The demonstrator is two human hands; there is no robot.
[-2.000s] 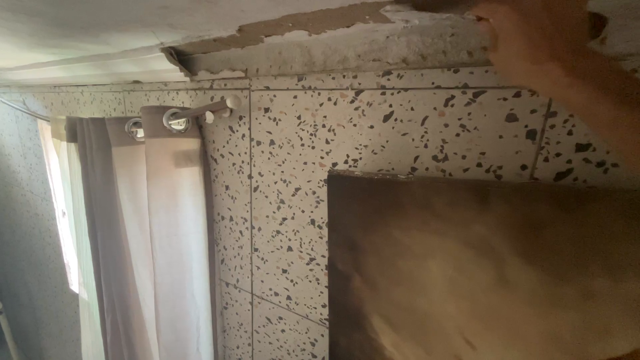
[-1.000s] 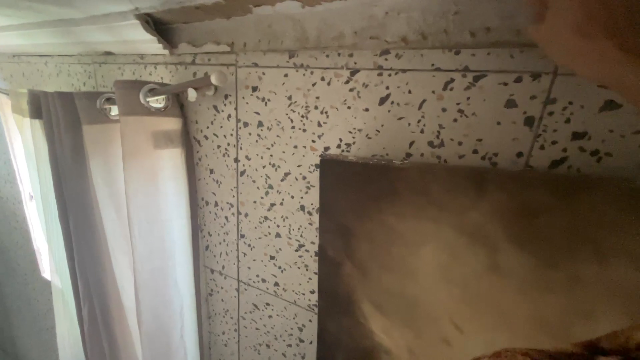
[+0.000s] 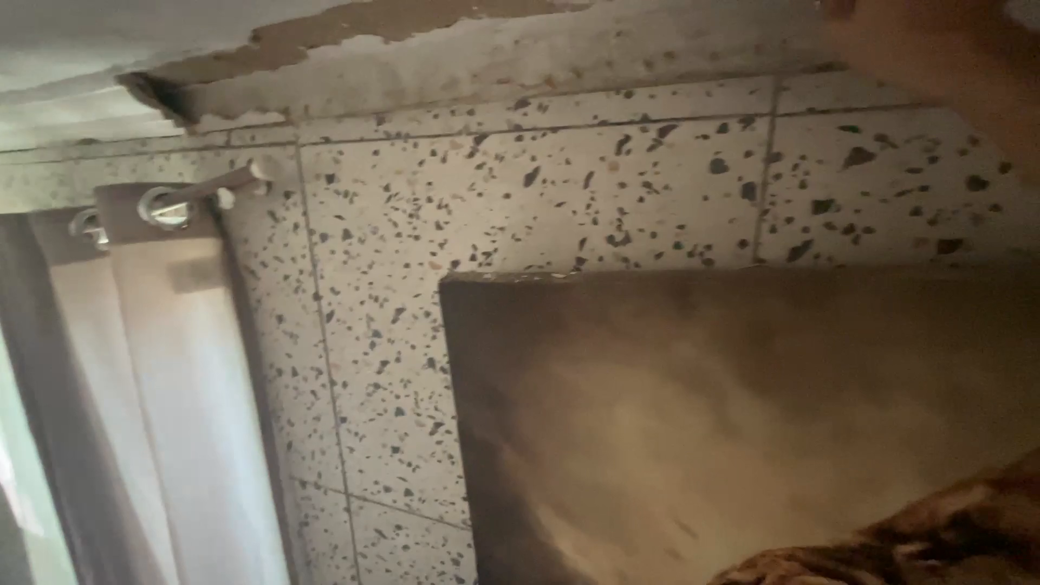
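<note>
My right hand [image 3: 918, 41] is raised at the top right corner, blurred and cut off by the frame, near the top of the wall. Its fingertips are hardly visible, so whether it holds anything cannot be told. Beside it runs a band of bare, stained plaster [image 3: 487, 69] under the ceiling, with a ragged brown patch [image 3: 390, 23] where the surface has come away. A broken end of white ceiling moulding [image 3: 89, 118] stops left of this band. My left hand does not appear.
Speckled terrazzo-look tiles [image 3: 520, 187] cover the wall. A large brown canvas picture [image 3: 691, 406] hangs on them. Left are grommet curtains [image 3: 187, 366] on a rod [image 3: 219, 183]. A brown patterned, folded fabric [image 3: 918, 536] fills the bottom right corner.
The hand was at the top right edge in both earlier frames. The brown fabric at the lower right shows more than one second ago. The view has shifted.
</note>
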